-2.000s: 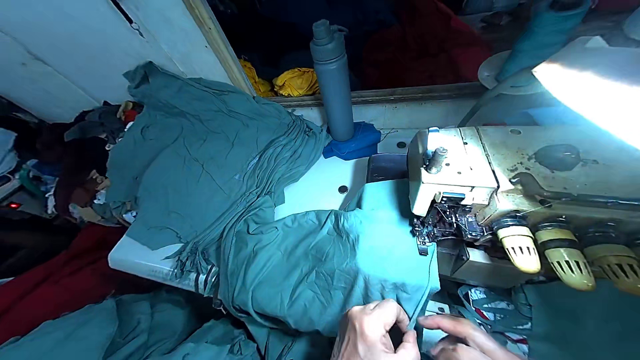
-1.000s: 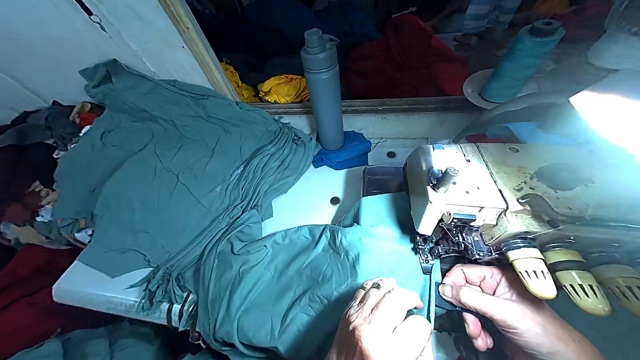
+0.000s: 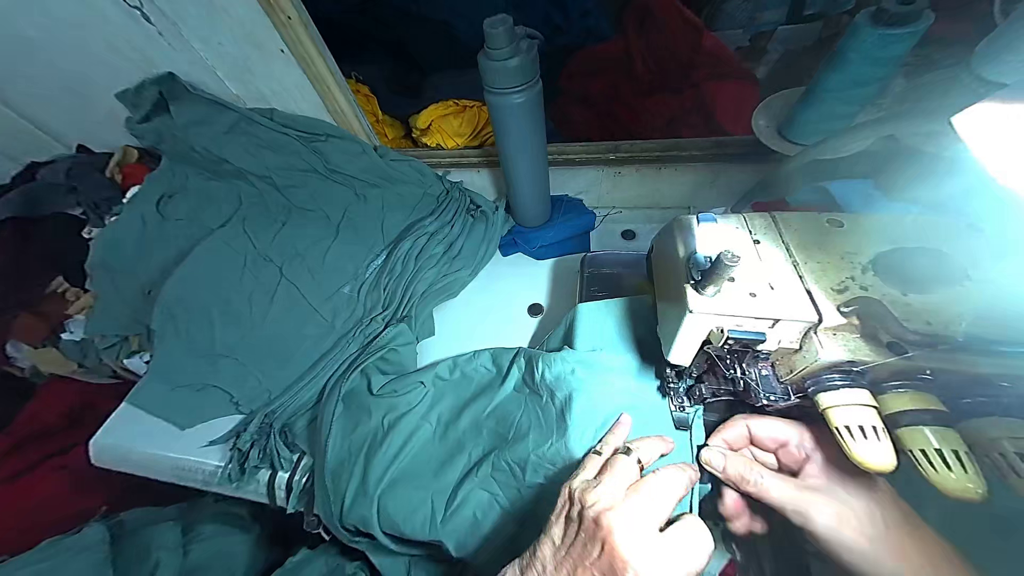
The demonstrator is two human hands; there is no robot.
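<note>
Green fabric [image 3: 480,416] lies over the bed of an overlock sewing machine [image 3: 736,296], one edge running under its presser foot [image 3: 682,412]. My left hand [image 3: 628,512], with rings on it, rests flat on the fabric just in front of the foot, fingers spread a little. Right of it, my right hand [image 3: 768,472] pinches the fabric's edge between thumb and forefinger, close to the foot. The needle area is partly hidden by the machine head.
A pile of green cut pieces [image 3: 264,264] covers the left of the white table [image 3: 184,456]. A grey bottle [image 3: 518,128] stands by a blue cloth [image 3: 552,228]. Yellow tension knobs [image 3: 856,428] line the machine's front. A teal thread cone [image 3: 856,76] stands behind.
Both hands have moved up toward the presser foot since the oldest frame, where they were together at the fabric's near edge. In the last second they have changed little.
</note>
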